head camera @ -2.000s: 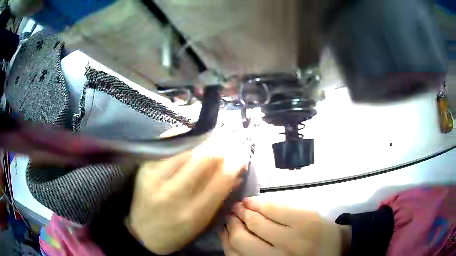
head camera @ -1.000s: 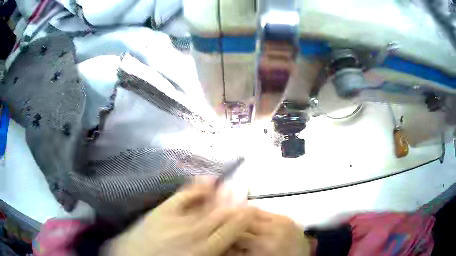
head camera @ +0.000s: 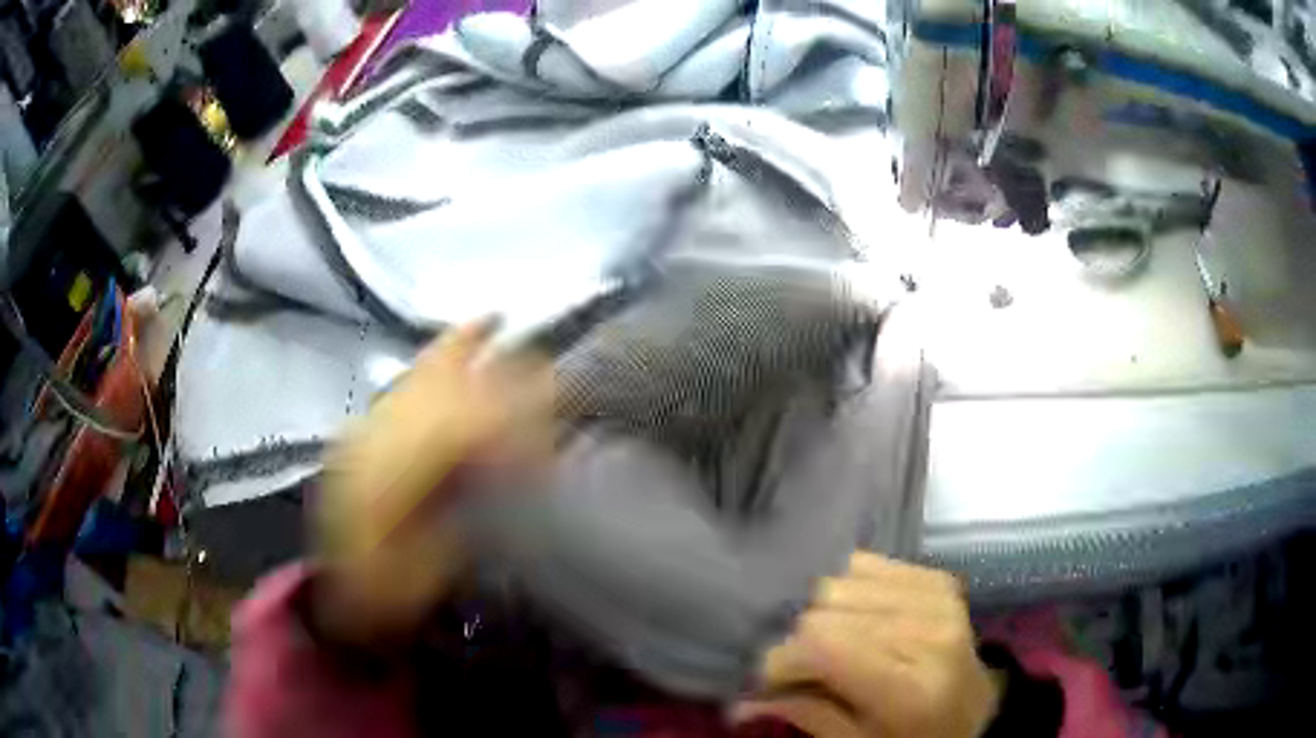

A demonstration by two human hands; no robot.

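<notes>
The garment's textured dark grey cloth (head camera: 707, 346) runs up to the machine's brightly lit needle area, where glare hides detail. Smooth grey cloth (head camera: 621, 534) hangs in a blurred curve between my hands, over the front edge. My right hand (head camera: 880, 649) is closed on the smooth cloth's edge at the lower middle. My left hand (head camera: 419, 461) is blurred at the cloth's left side; its grip cannot be told. Pale interfacing (head camera: 491, 231) with dark seam strips lies behind and left of the hands.
The sewing machine head (head camera: 1126, 116) stands at upper right. An orange-brown handled tool (head camera: 1227, 329) lies on the bed's right. Dark thread cones (head camera: 181, 152) stand at upper left, above an orange object (head camera: 108, 433). Purple fabric (head camera: 433, 22) lies at the back.
My hands have moved apart, the left one leftward and up. The view has shifted left. The cloth is now bunched and lifted, with smooth grey cloth showing between my hands.
</notes>
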